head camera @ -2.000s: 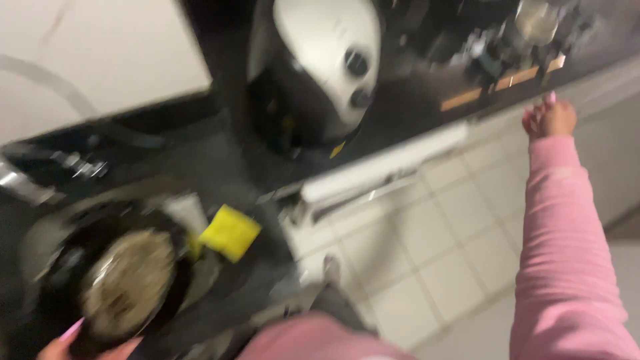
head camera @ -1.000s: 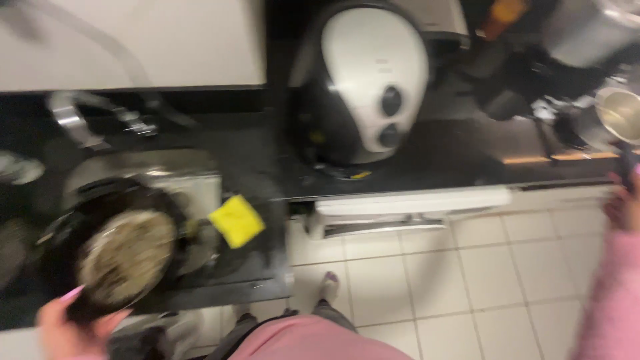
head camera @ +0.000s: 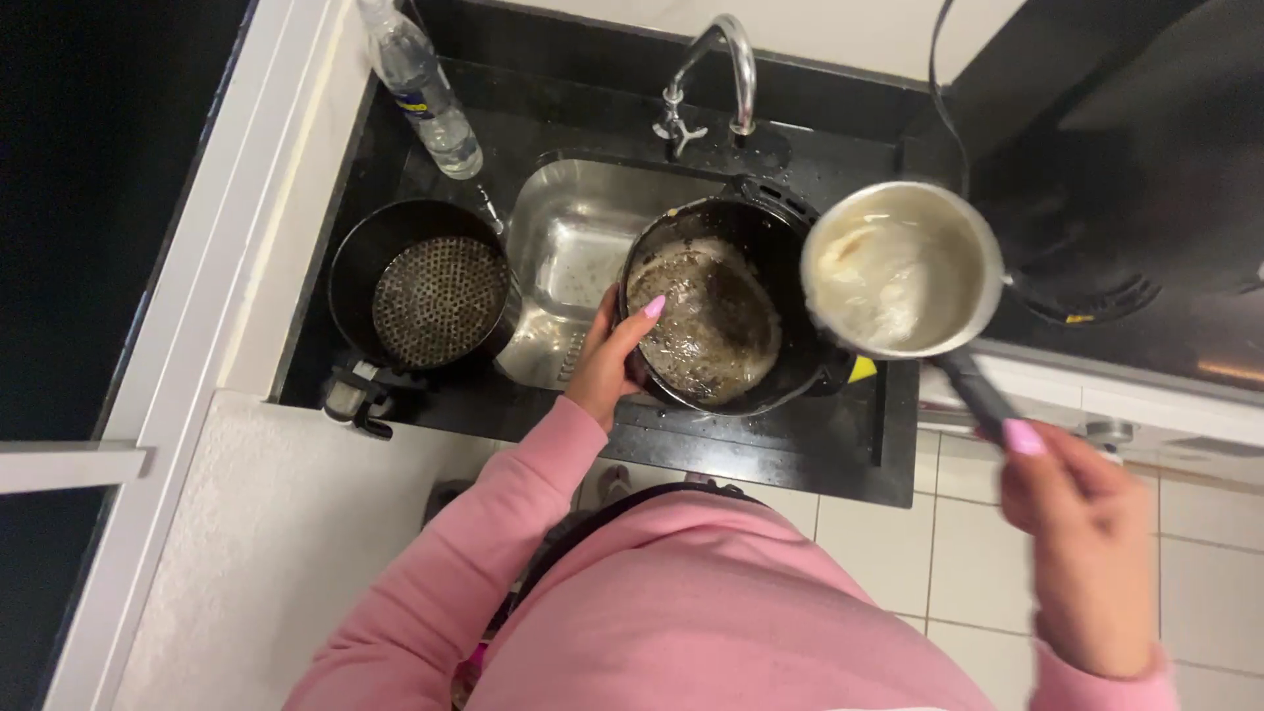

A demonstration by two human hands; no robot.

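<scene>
My left hand [head camera: 614, 357] grips the left rim of a black pot [head camera: 802, 367] with greasy, murky liquid in its bottom, tilted over the right part of a steel sink. In my right hand [head camera: 1081, 518] is the black handle of a small metal saucepan [head camera: 990, 267]. Cloudy whitish water fills part of the saucepan, which is held just right of the pot, over its right edge in this view. A black air fryer basket [head camera: 360, 237] with a perforated plate [head camera: 439, 301] inside stands left of the sink.
A chrome faucet [head camera: 739, 74] rises behind the steel sink [head camera: 563, 212]. A clear plastic bottle [head camera: 425, 99] stands at the back left. Part of a yellow cloth or sponge [head camera: 862, 369] shows beside the pot. The black counter's front edge [head camera: 711, 456] runs before my body.
My right hand, empty two seconds ago, now holds the saucepan, which stood far right and has come over beside the pot. The view has swung left to the sink. My left hand stays on the pot.
</scene>
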